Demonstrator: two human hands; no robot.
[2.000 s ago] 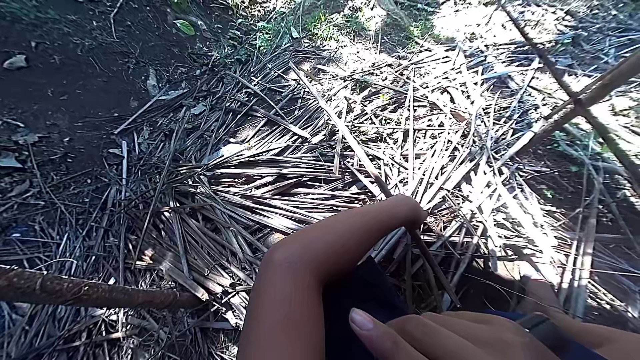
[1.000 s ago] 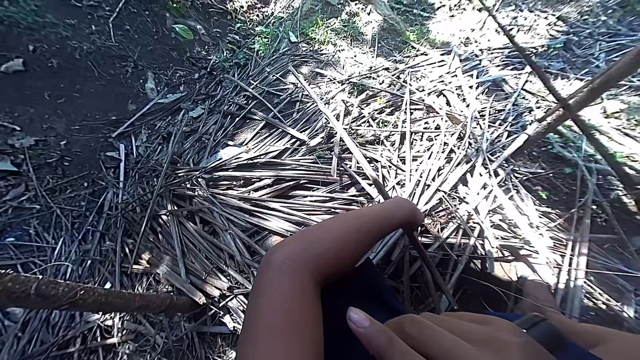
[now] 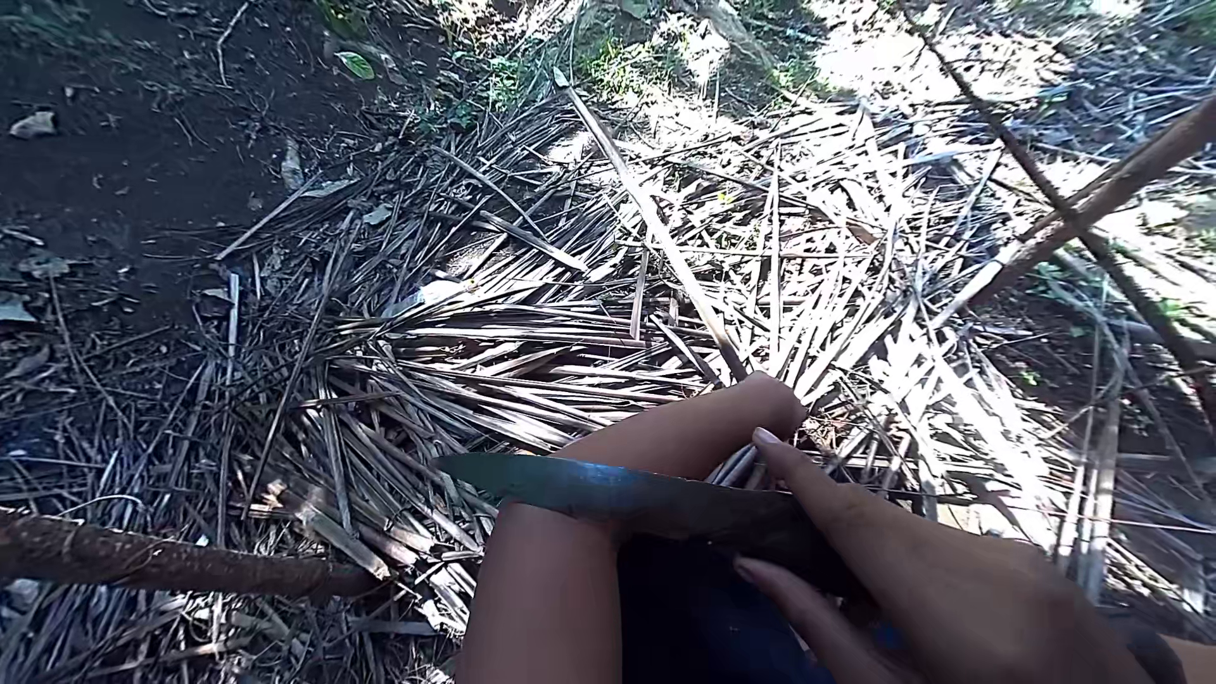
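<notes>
A large knife (image 3: 608,494) with a broad dark blade is held flat in my right hand (image 3: 940,560). Its tip points left, across my bent left arm, and two fingers of the right hand lie along the blade's edges; the handle is hidden. My left hand (image 3: 774,404) shows only as a rounded part at the end of the bent arm, with its fingers hidden. A long thin stick (image 3: 655,223) runs down from the upper middle to this hand; whether the hand grips it cannot be told. Dark blue cloth (image 3: 703,617) lies below the blade.
Dry leaf strips (image 3: 494,370) cover the ground around me. A thick branch (image 3: 171,565) juts in from the left. Two crossed branches (image 3: 1073,223) stand at the right. Dark soil (image 3: 114,180) with a small stone (image 3: 34,124) lies at the upper left.
The knife has come into view in my right hand. That hand, lying low at the bottom right before, has risen. My left arm has stayed about where it was.
</notes>
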